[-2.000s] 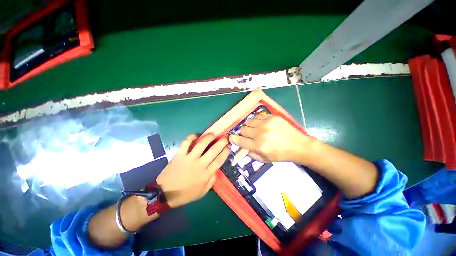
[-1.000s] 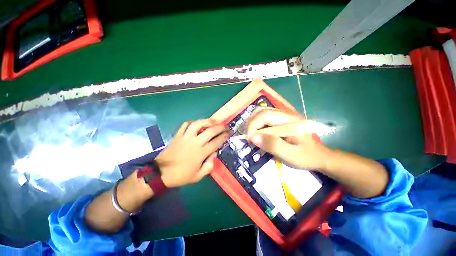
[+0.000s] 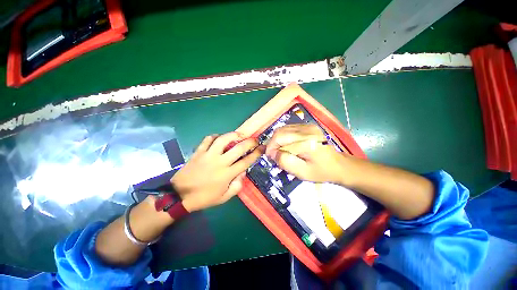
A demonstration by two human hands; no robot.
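Observation:
An open-backed tablet (image 3: 278,195) lies in a red-orange foam tray (image 3: 262,214), tilted on the green bench. A white battery area (image 3: 303,208) with an orange flat cable (image 3: 330,218) fills its lower part. My left hand (image 3: 212,173) rests over the tray's left edge, fingertips on the circuit board. My right hand (image 3: 303,153) lies over the board, fingers bent together and touching down beside the left fingertips. A small dark tip shows by its knuckles. Whether the fingers pinch anything is hidden. A dark red strap (image 3: 171,206) is on my left wrist.
Shiny clear plastic film (image 3: 85,164) and dark adhesive squares (image 3: 173,153) lie left. A chipped white rail (image 3: 204,85) and grey post (image 3: 397,37) stand beyond the tray. Another tablet in a red tray (image 3: 122,25) is at upper left. Red trays (image 3: 494,107) are stacked far right.
My right hand has shifted slightly left on the board, its fingers now bent closer to my left fingertips. The upper-left tablet tray appears further right in view. The tablet stays in its tray.

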